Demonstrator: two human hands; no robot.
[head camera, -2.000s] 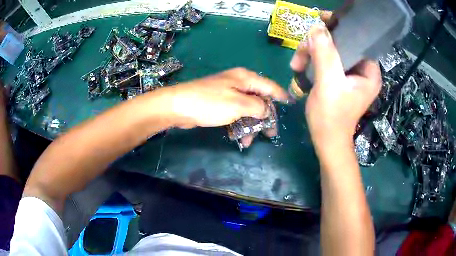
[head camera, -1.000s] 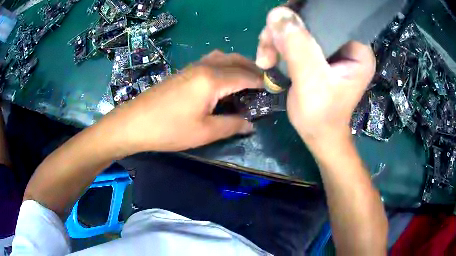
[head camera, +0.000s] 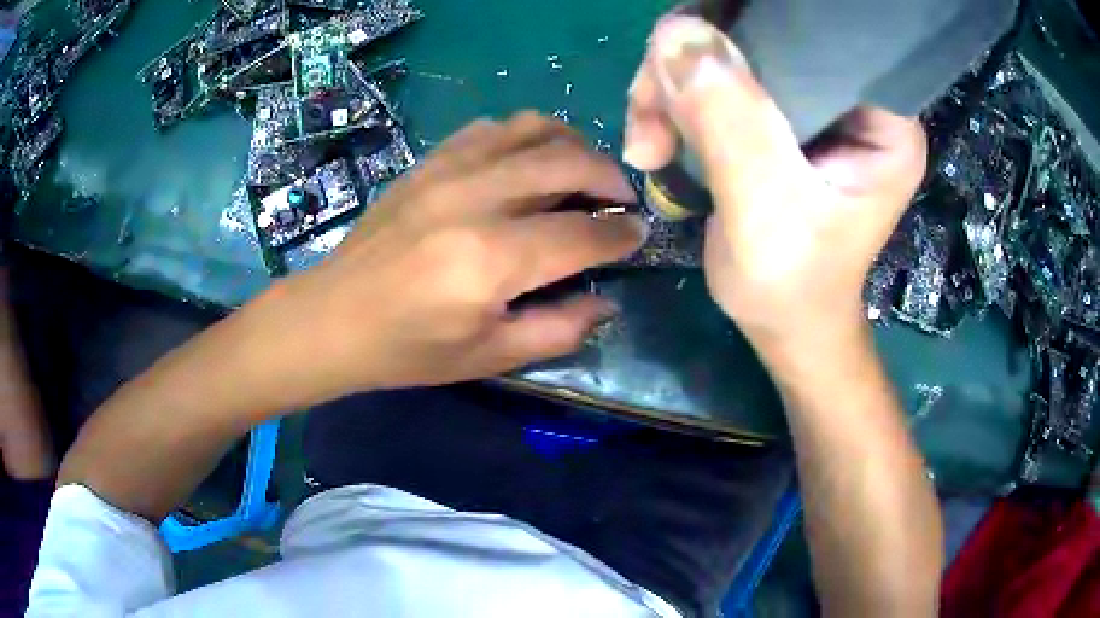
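Observation:
My right hand (head camera: 784, 193) is wrapped around the thick grey body of an electric screwdriver (head camera: 862, 60). Its brass-coloured nose points down and left, beside my left fingertips. My left hand (head camera: 483, 260) is at the middle, back up, fingers curled over a dark circuit board (head camera: 671, 244). Only part of that board shows between my left fingertips and my right hand; the rest is hidden. The screwdriver's tip is hidden, so contact with the board cannot be told.
A loose board pile (head camera: 320, 115) lies left of my hands, with more boards (head camera: 48, 85) at the far left. A denser pile (head camera: 1025, 205) lies right. Tiny silvery bits lie on the green bench (head camera: 507, 60). A blue stool (head camera: 229, 519) stands below. Another person's arm (head camera: 18, 398) shows at the left edge.
The view has shifted down and closer, so the yellow tray is out of the picture. My left hand has turned, its fingers spread more over the board. The screwdriver stays in my right hand.

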